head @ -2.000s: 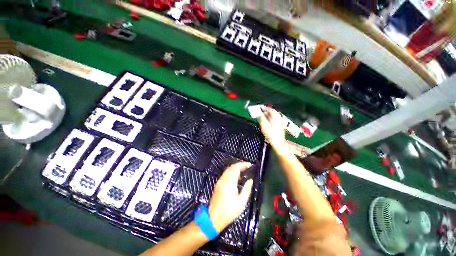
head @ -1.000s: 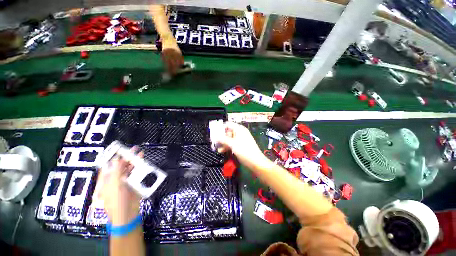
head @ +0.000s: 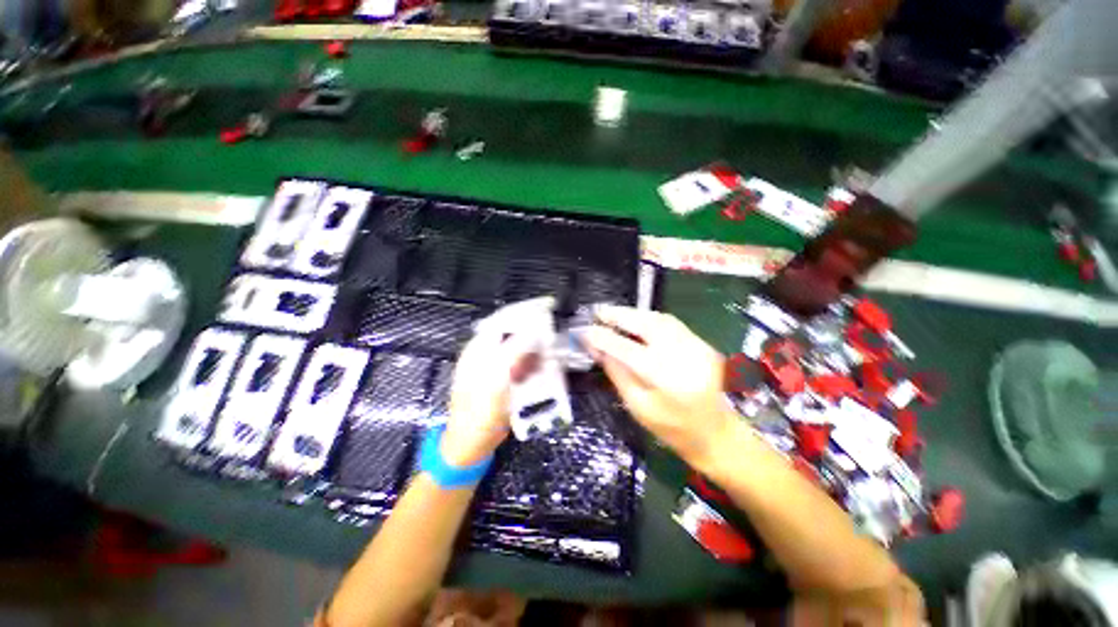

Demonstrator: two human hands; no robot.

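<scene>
My left hand (head: 481,380), with a blue wristband, holds a white housing shell (head: 539,398) above the right half of the black blister tray (head: 405,319). The shell is tilted and shows a dark cutout at its lower end. My right hand (head: 662,374) is at the shell's upper right side, its fingertips closed on a small silvery piece (head: 576,341); the piece is blurred. Several other white shells (head: 321,408) lie in the left part of the tray.
A pile of red, white and silver parts (head: 846,404) lies right of the tray. The green conveyor (head: 539,159) carries scattered units. A dark reddish-brown rectangle (head: 840,257) sits on a pale post. A white fan (head: 123,319) stands left, a green fan (head: 1048,416) right.
The shell in my left hand has moved right and turned more upright. My right hand has come to it, and the white piece it held no longer shows clearly. The other person's hand has left view.
</scene>
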